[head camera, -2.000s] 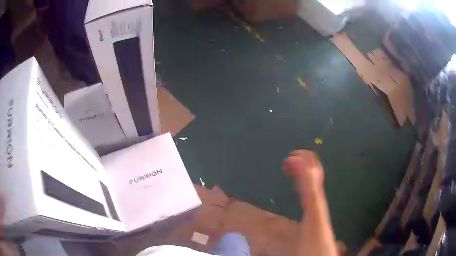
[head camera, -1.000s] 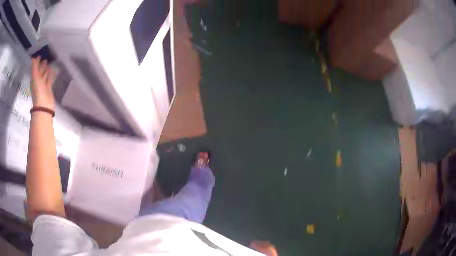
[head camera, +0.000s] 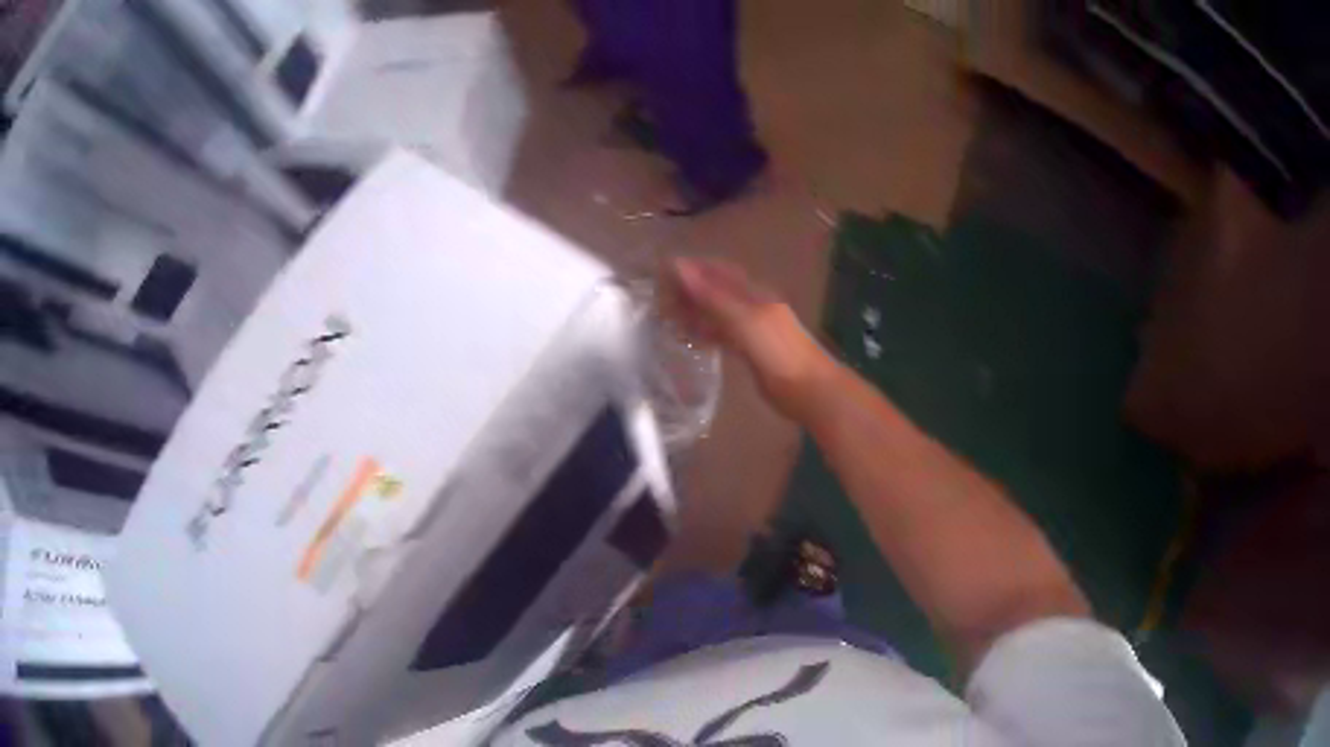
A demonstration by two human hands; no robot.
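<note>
A white retail box (head camera: pixel 379 350) with "FURRION" on its top stands tilted close in front of me, at the left. An orange-topped warning label (head camera: pixel 343 523) lies on its top panel, and its near side has a dark product picture. My right hand (head camera: pixel 732 314) is blurred beside the box's far right corner. Clear wrinkled plastic (head camera: pixel 686 382) hangs between the hand and the box; I cannot tell whether the hand holds it. My left hand is out of view.
Other white retail boxes stand behind and left, one (head camera: pixel 416 95) at the top. A person's purple-clad legs (head camera: pixel 678 95) are beyond my box, on brown cardboard (head camera: pixel 861 117). The green floor (head camera: pixel 992 365) and brown cartons (head camera: pixel 1225 321) are at the right.
The view has swung, and a labelled box is now close before me. My left hand, earlier open by the stacked boxes, is gone from view. My right arm now reaches across to the box's corner.
</note>
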